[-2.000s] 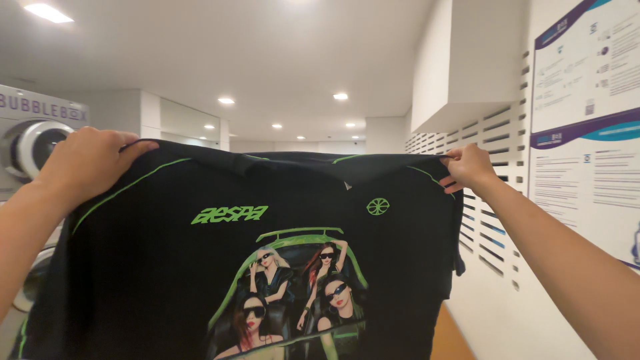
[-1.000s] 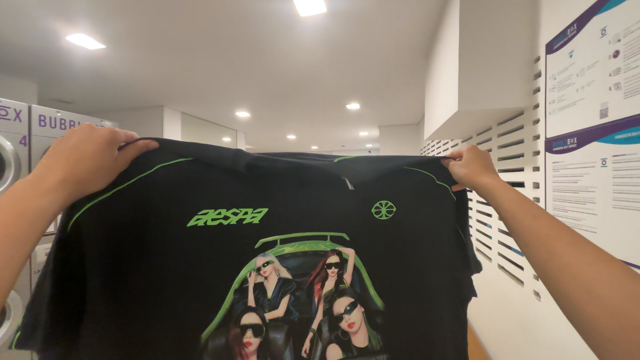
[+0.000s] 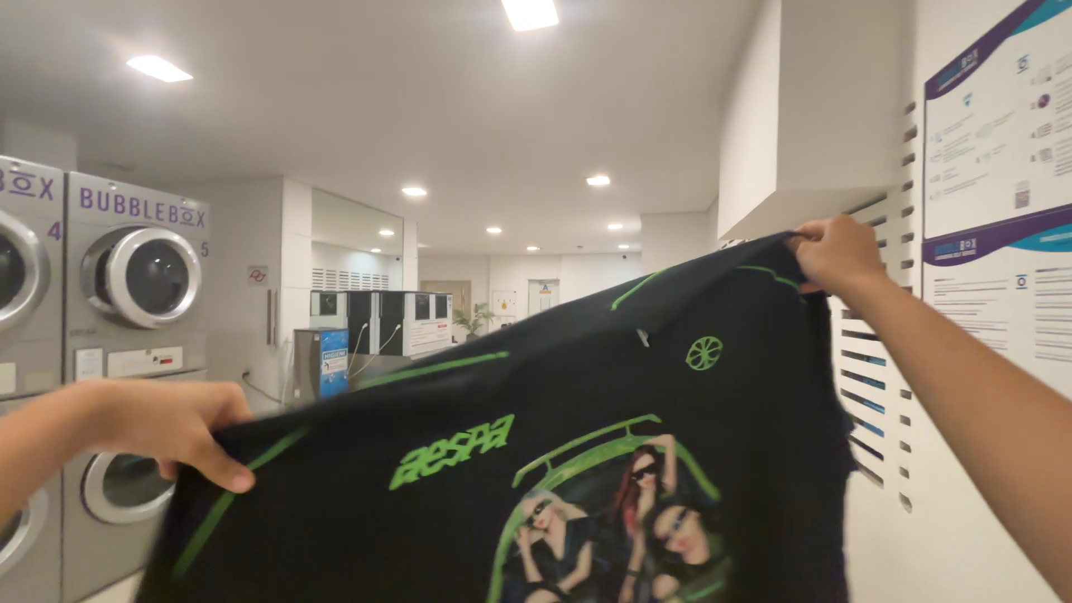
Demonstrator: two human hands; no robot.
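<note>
A black printed shirt (image 3: 586,377) with green piping, green lettering, a round green emblem and a picture of several people hangs spread between my hands. My left hand (image 3: 188,427) grips one shoulder at the lower left, thumb over the front. High on the right, my right hand (image 3: 837,255) pinches the other shoulder, so the top edge slopes up to the right. The shirt's lower part runs out of view.
Stacked front-loading laundry machines (image 3: 138,276) stand at the left. Farther back are a blue-fronted box (image 3: 333,360), dark-sided machines (image 3: 414,322) and a plant (image 3: 475,318). At the right, a slatted white wall (image 3: 863,402) bears information posters (image 3: 997,134).
My left hand has dropped, tilting the shirt from roughly level to a slope. My right hand still holds its shoulder. The view has turned left, showing more of the machines.
</note>
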